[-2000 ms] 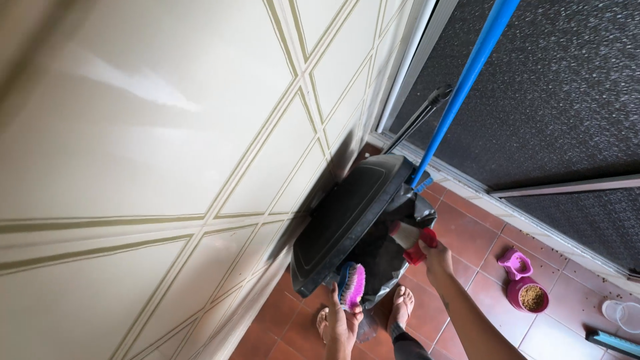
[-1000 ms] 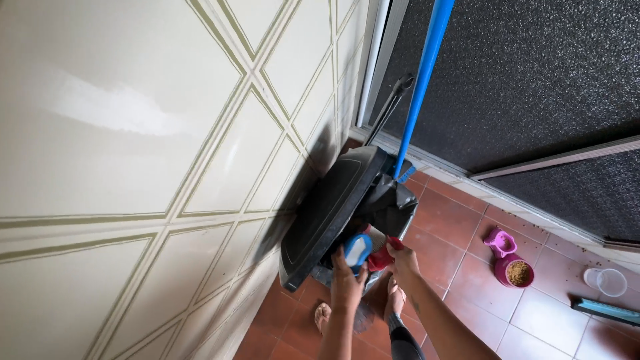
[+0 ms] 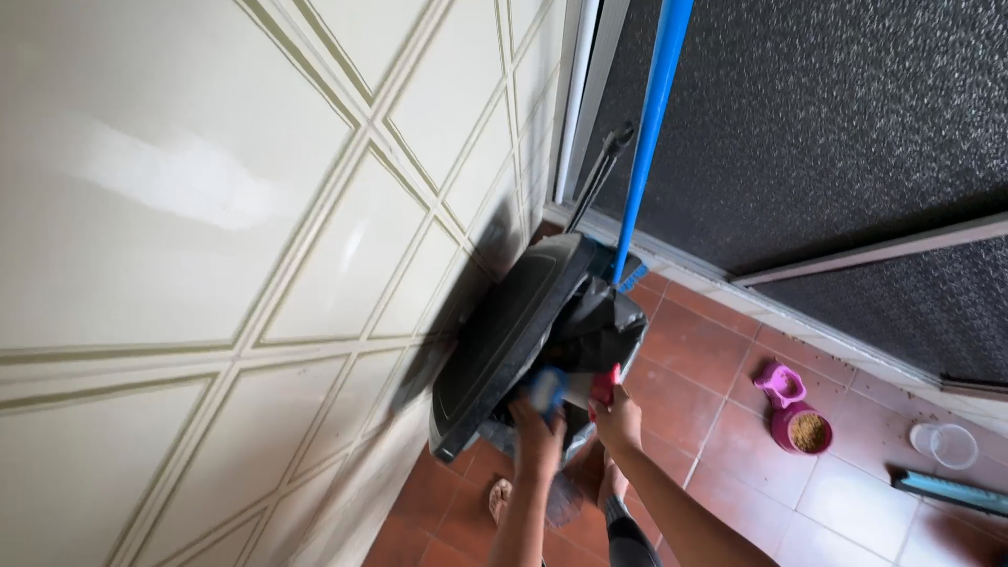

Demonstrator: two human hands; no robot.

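My left hand (image 3: 538,433) grips a brush with a blue and white back (image 3: 546,390), blurred, over the mouth of a black trash bin. Its bristles face away from view. In my right hand (image 3: 618,417) is a red tool (image 3: 604,387), with a pale part reaching left toward the brush; its exact kind is unclear. The bin's lid (image 3: 512,331) leans up against the wall, and a black plastic bag (image 3: 602,323) lines the bin. What lies inside is too dark to tell.
A blue pole (image 3: 650,142) and a black handle (image 3: 598,177) stand behind the bin. On the tiled floor at right are a pink bowl (image 3: 780,383), a bowl of kibble (image 3: 803,429), a clear plastic cup (image 3: 949,446) and a teal-and-black object (image 3: 957,493).
The brush has turned over: its pink and white bristles showed two seconds ago, and its blue back shows now. Both hands have come closer together over the bin.
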